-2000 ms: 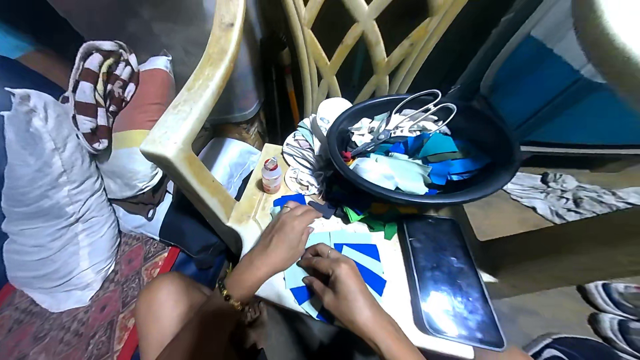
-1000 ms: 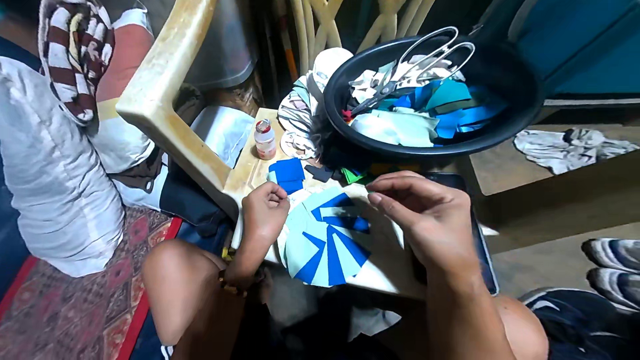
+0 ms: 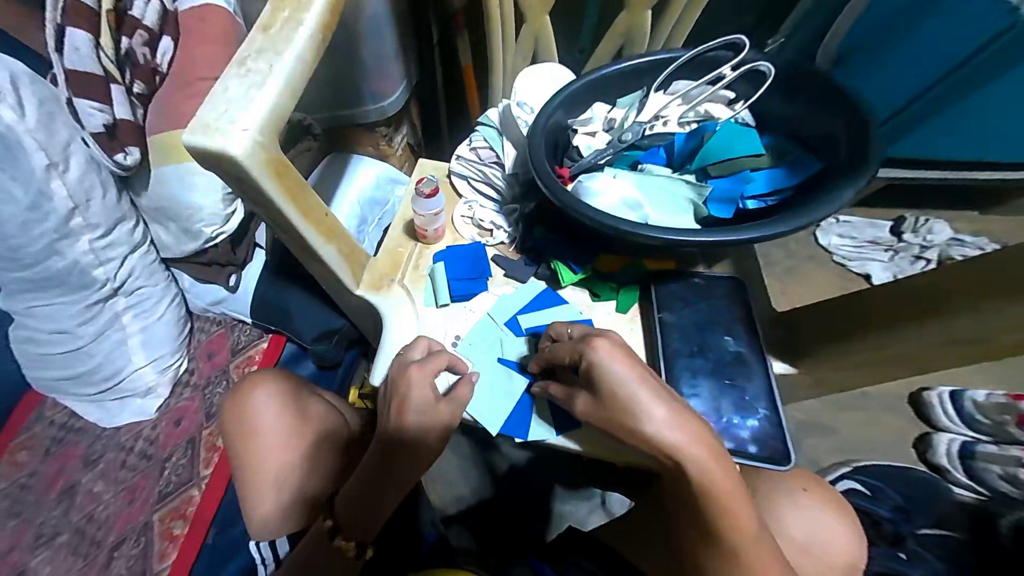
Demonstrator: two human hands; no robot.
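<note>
A round fan of pale green and blue fabric pieces (image 3: 496, 376) lies on the seat of a plastic chair (image 3: 400, 300). At its left edge is my left hand (image 3: 424, 384), thumb and forefinger together; whether they pinch a piece is unclear. My right hand (image 3: 576, 364) rests on the right part of the fan, its fingertips at a blue strip, the grip partly hidden. Folded blue fabric squares (image 3: 466, 272) sit above the fan beside a small bottle with a red top (image 3: 429, 210). Green scraps (image 3: 600, 284) lie near the basin.
A black basin (image 3: 696, 232) holds fabric scraps and metal scissors (image 3: 680, 100). A dark tablet (image 3: 716, 368) lies at the seat's right side. The chair's armrest (image 3: 272, 160) rises at the left, near a white pillow (image 3: 80, 240). Striped shoes (image 3: 968, 440) stand at the right.
My right hand, raised to the right of the fan one second ago, is now down on it. My left hand has moved down along the fan's left edge.
</note>
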